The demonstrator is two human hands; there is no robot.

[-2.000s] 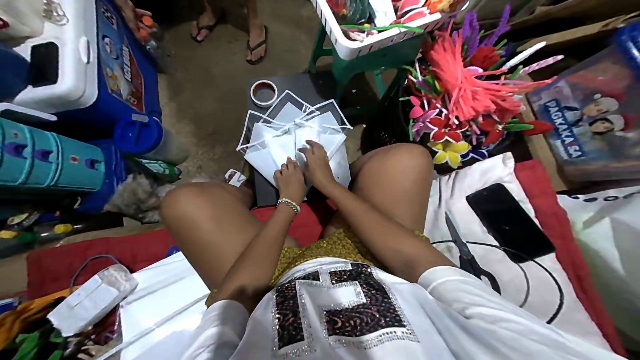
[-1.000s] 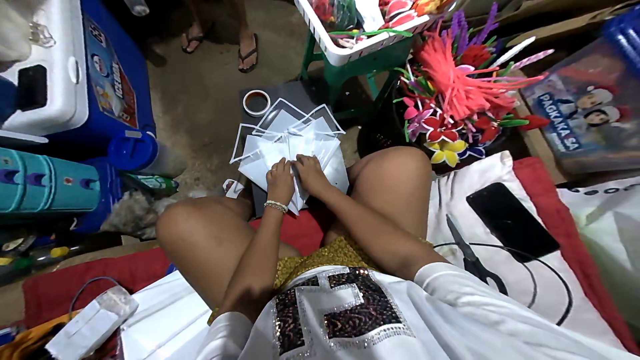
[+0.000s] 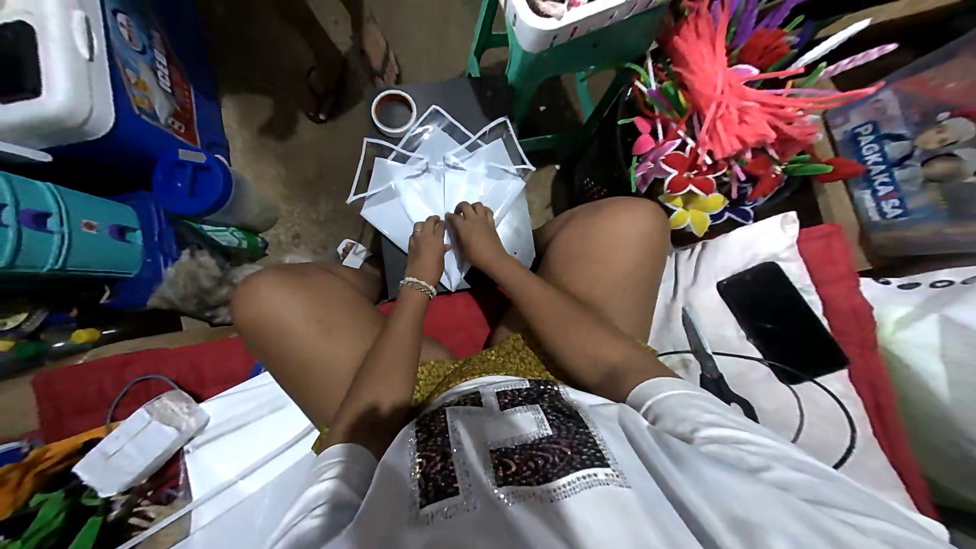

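Note:
A folded sheet of white wrapping material [image 3: 488, 183] with clear, white-edged flaps fans out on a dark board [image 3: 484, 95] between my knees. My left hand [image 3: 427, 248], with a beaded bracelet at the wrist, presses on the left of its central fold. Right beside it, my right hand [image 3: 476, 232] has its fingers on the same fold, the fingertips of both hands nearly touching. Whether the fingers pinch the material or only press on it cannot be told. A roll of tape [image 3: 393, 113] lies on the board beyond the flaps.
Scissors [image 3: 713, 366], a black phone [image 3: 781, 322] and a cable lie on white cloth at right. Fuzzy-stem flowers [image 3: 694, 183] stand near a green stool [image 3: 545, 76] with a white basket. White sheets [image 3: 244, 442] lie at left, a blue cooler [image 3: 164, 76] beyond. A person's feet [image 3: 324, 95] are ahead.
My hands remain close together on the white material's central fold. The person's feet ahead appear in a different position.

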